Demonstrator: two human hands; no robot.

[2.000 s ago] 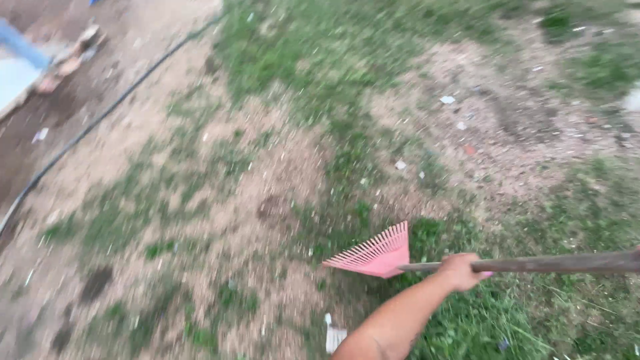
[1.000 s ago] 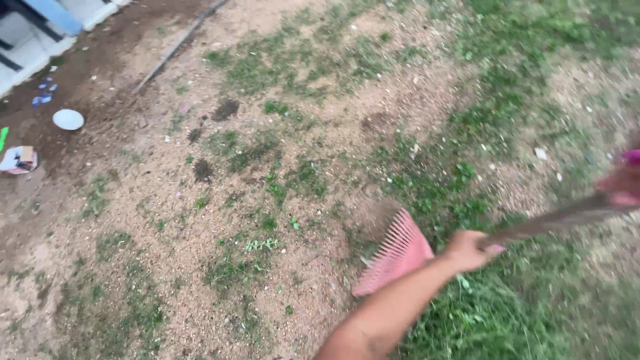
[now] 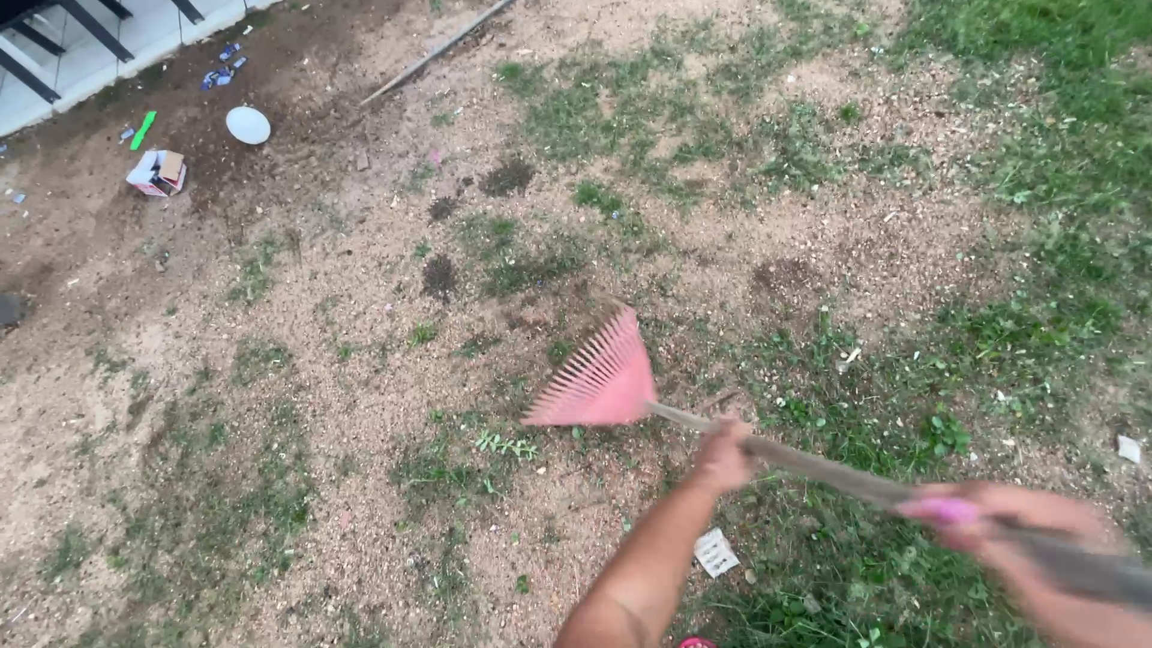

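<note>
A pink plastic leaf rake [image 3: 607, 382] has its fan head low over sandy ground and thin grass, its tines pointing to the upper left. My left hand [image 3: 725, 456] is wrapped around the wooden handle [image 3: 828, 470] a short way behind the head. Farther back, toward the right edge, my right hand [image 3: 999, 515] grips the same handle; it is blurred, and something bright pink shows at its fingers. Below the handle, a pale scrap bearing marks [image 3: 716, 553] lies on the ground by my left forearm.
At the upper left lie a white oval object [image 3: 248, 125], an opened small box [image 3: 158, 173], a green strip [image 3: 143, 130] and several blue scraps [image 3: 223, 72]. Dark metal legs [image 3: 94, 31] stand on a tiled edge behind them. A thin pole or hose [image 3: 438, 51] lies at the top.
The view has swung toward the tiled edge, and the box and white oval object are now fully in sight. My right hand shows more than before. Both earlier frames also show my left hand on the handle.
</note>
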